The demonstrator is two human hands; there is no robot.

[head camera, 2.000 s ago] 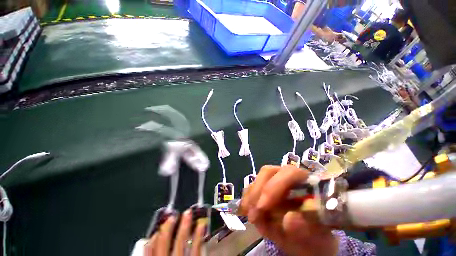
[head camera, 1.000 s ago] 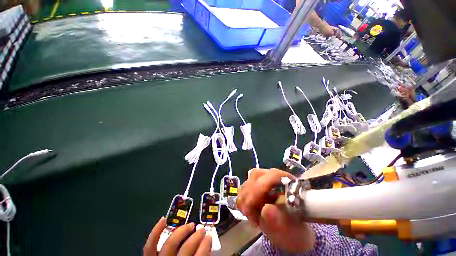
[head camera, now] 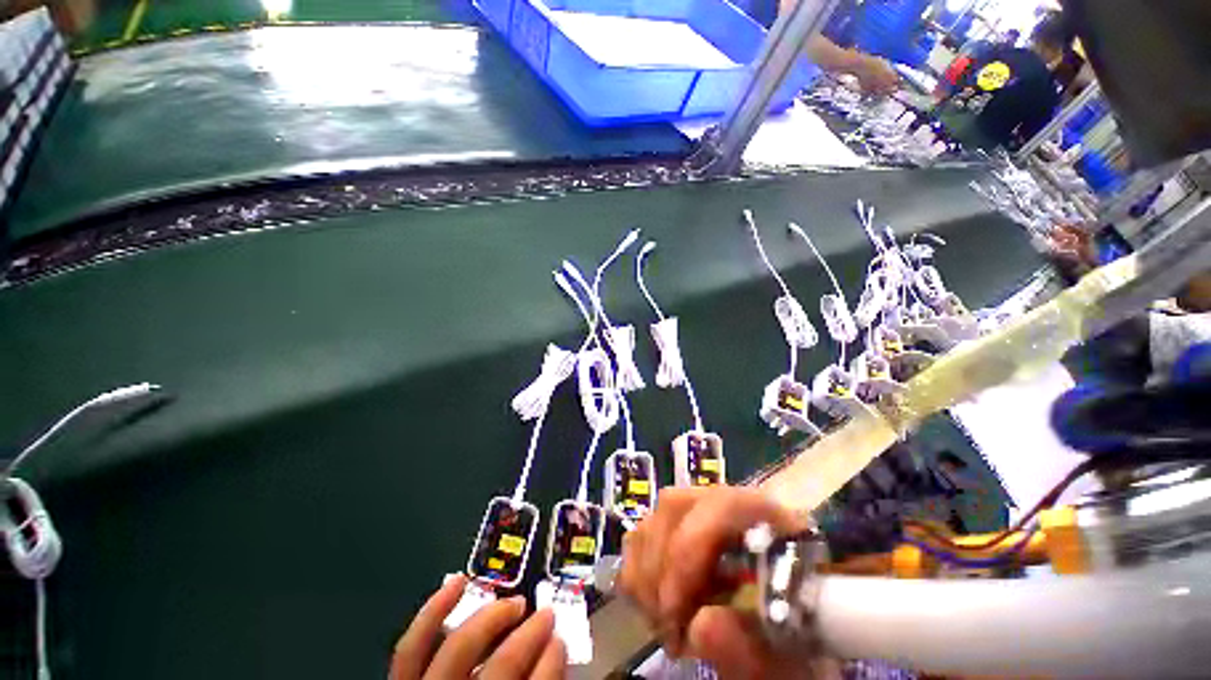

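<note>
My left hand (head camera: 481, 640), at the bottom edge, has its fingers on the white end pieces of two open power adapters. One adapter (head camera: 505, 542) is tilted; the other adapter (head camera: 575, 539) lies to its right. Both show dark boards with yellow blocks. My right hand (head camera: 704, 565) is closed around the glue dispensing gun (head camera: 784, 585). Its pale nozzle (head camera: 608, 574) points at the lower edge of the second adapter. Two more open adapters lie behind, one (head camera: 631, 486) partly beside my right fingers and one (head camera: 699, 460) just above that hand. Bundled white cables (head camera: 598, 388) extend away from them.
Several adapters (head camera: 786, 401) lie farther right on the green belt (head camera: 332, 385), along a worn pale rail (head camera: 850, 458). A cable bundle (head camera: 29, 529) lies at the far left. A blue bin (head camera: 624, 80) and metal post (head camera: 773, 86) stand beyond. A person (head camera: 996, 86) is at the upper right.
The two adapters in my left hand came down beside the others on the belt. The nozzle has shifted slightly down, now at the second adapter's lower edge. The gun's rear has swung lower.
</note>
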